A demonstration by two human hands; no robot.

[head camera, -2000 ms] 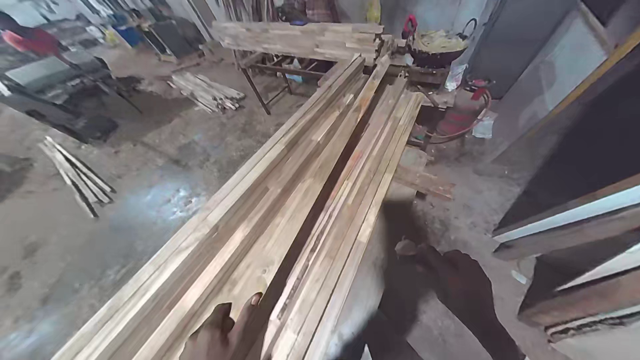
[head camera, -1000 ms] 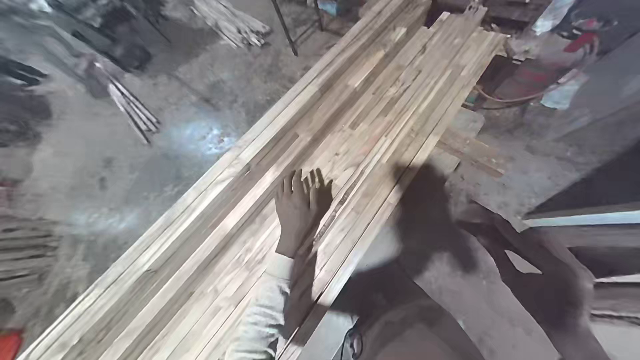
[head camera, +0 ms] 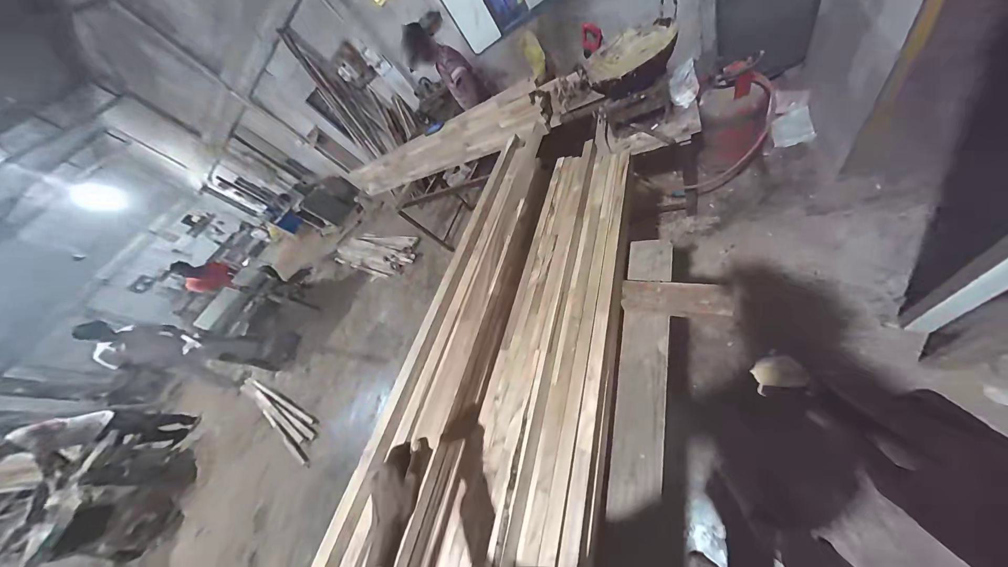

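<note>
Long pale wooden strips lie side by side in a large stack, with a dark lengthwise gap between the left group and the right group. At the bottom, my left hand is on the left group, its fingers pointing away from me and its shadow falling over the strips beside it. Blur and shade hide whether it grips a strip. Dark shapes at the lower right may include my right hand and arm, but they merge with the shadow. A small pale object shows there; whether it is held cannot be told.
A plank and a short crosspiece are right of the stack. Beyond stand a wide laminated board, a full basket and a red hose. Loose wood pieces lie on the left floor. Several people work farther away.
My left hand, spread flat near the middle of the strips one second ago, is now on the left group. The view has tilted up, showing more of the workshop.
</note>
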